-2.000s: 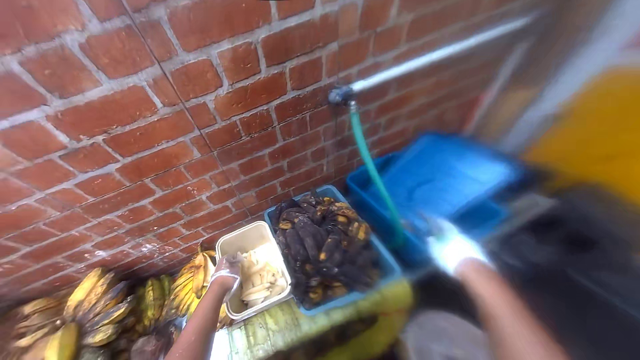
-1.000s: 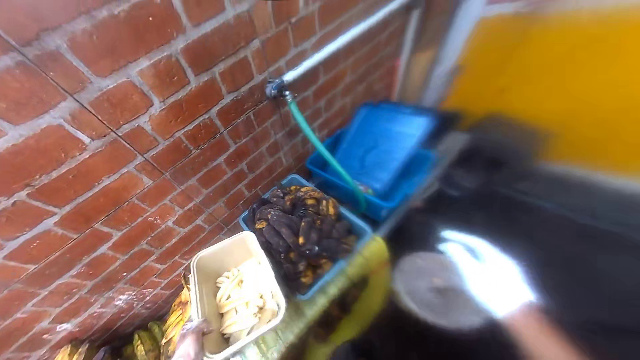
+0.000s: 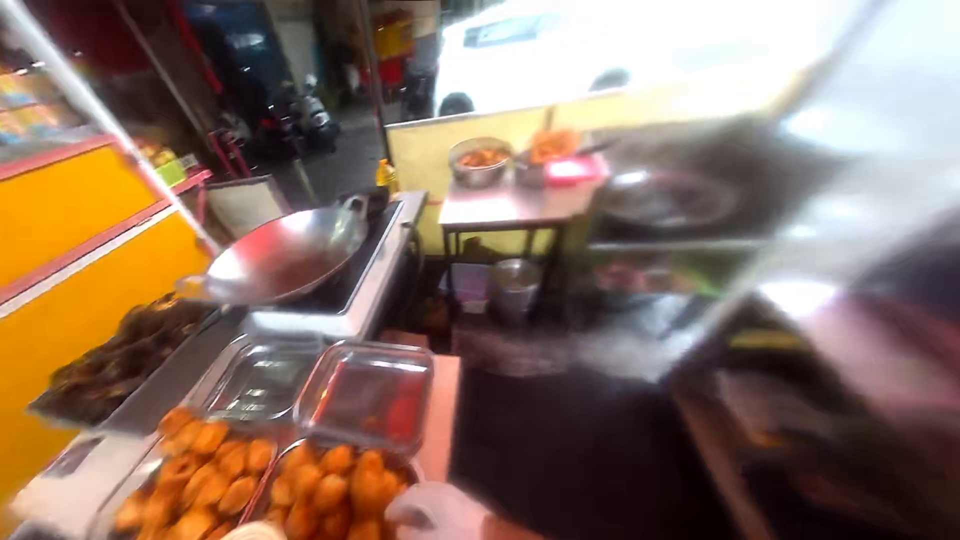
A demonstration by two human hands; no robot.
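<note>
My right hand point(image 3: 439, 511), in a white glove, is at the bottom edge of the view. It overlaps the right side of a tray of orange-brown fried pieces point(image 3: 330, 484); blur hides whether its curled fingers hold anything. A second tray of fried pieces point(image 3: 199, 480) stands to the left. At the bottom edge between them shows a small part of a round cream-coloured thing point(image 3: 256, 531). My left hand is out of view. Behind the food are two clear rectangular trays point(image 3: 259, 379), point(image 3: 367, 394).
A large metal wok point(image 3: 281, 255) sits on a stove point(image 3: 382, 240) beyond the trays. Dark bananas point(image 3: 127, 349) lie at left by a yellow wall. Farther back, a metal table point(image 3: 499, 206) bears bowls of food point(image 3: 480, 161). A blurred counter point(image 3: 795, 247) runs along the right.
The view has swung from the brick wall and banana tubs to the stove and fried food. My left hand, earlier at the cream tub of peeled pieces, has left the view.
</note>
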